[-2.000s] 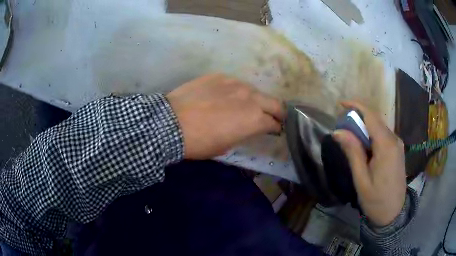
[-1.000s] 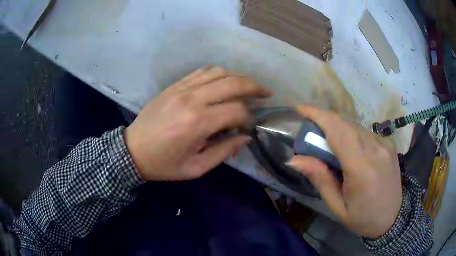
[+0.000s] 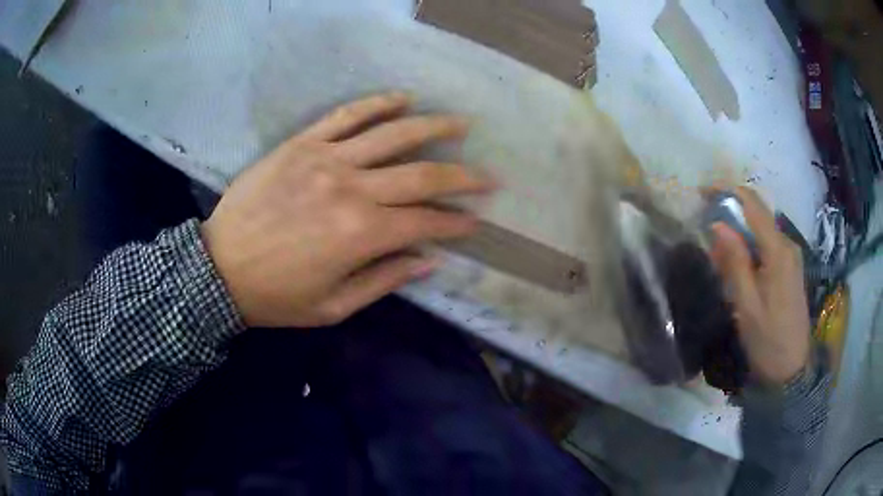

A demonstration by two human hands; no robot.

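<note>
A brown cloth strip (image 3: 532, 262) lies on the white pressing table near its front edge. My left hand (image 3: 339, 213) lies palm down over the strip's left end, fingers spread; what is under the fingers is hidden. My right hand (image 3: 760, 291) is shut on the iron (image 3: 668, 300), which is to the right of the strip and apart from it. The iron and right hand are blurred. Whether the iron's sole touches the table cannot be told.
A row of finished brown pieces (image 3: 528, 34) lies at the top. A beige-grey cloth piece (image 3: 697, 60) lies right of it. A yellow-orange object (image 3: 831, 315) and a green coiled cord (image 3: 852, 257) are at the right. The table's front edge (image 3: 542, 363) slants down rightward.
The iron has moved right, away from my left hand, uncovering the brown strip. My left hand has flattened and its fingers have spread over the strip's end.
</note>
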